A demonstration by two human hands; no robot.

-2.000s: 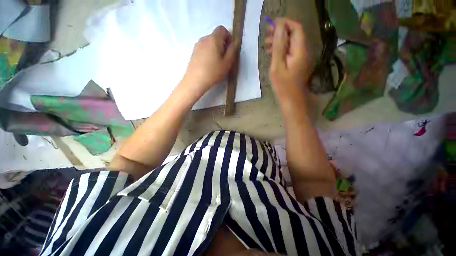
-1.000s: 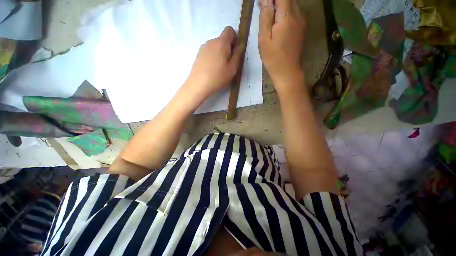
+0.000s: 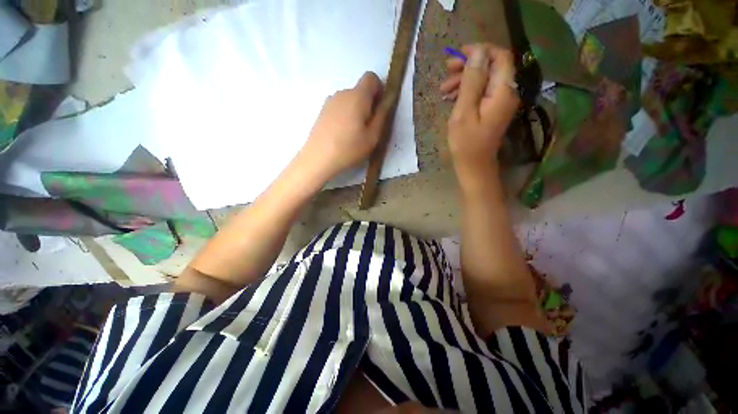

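Note:
A large white sheet [image 3: 235,89] lies on the worktable. A wooden ruler [image 3: 398,61] lies along its right part, tilted, with its near end past the sheet's near edge. My left hand [image 3: 349,121] rests on the sheet, with its fingers on the ruler's left edge. My right hand [image 3: 483,101] is to the right of the sheet and holds a pen with a blue-violet tip [image 3: 455,53] between thumb and fingers. The rest of the pen is mostly hidden by the hand.
Dark shears [image 3: 530,121] lie right of my right hand, partly hidden. Green-pink fabric scraps [image 3: 587,121] and shiny gold fabric [image 3: 702,32] lie at the right, over printed paper [image 3: 615,14]. More patterned scraps [image 3: 121,196] lie at the left, with pale blue-grey pieces [image 3: 34,52] above.
My right hand has come back from beside the ruler's far part to the right, with the pen tip visible again. The ruler is tilted further right at its far end. My left hand stays at the ruler.

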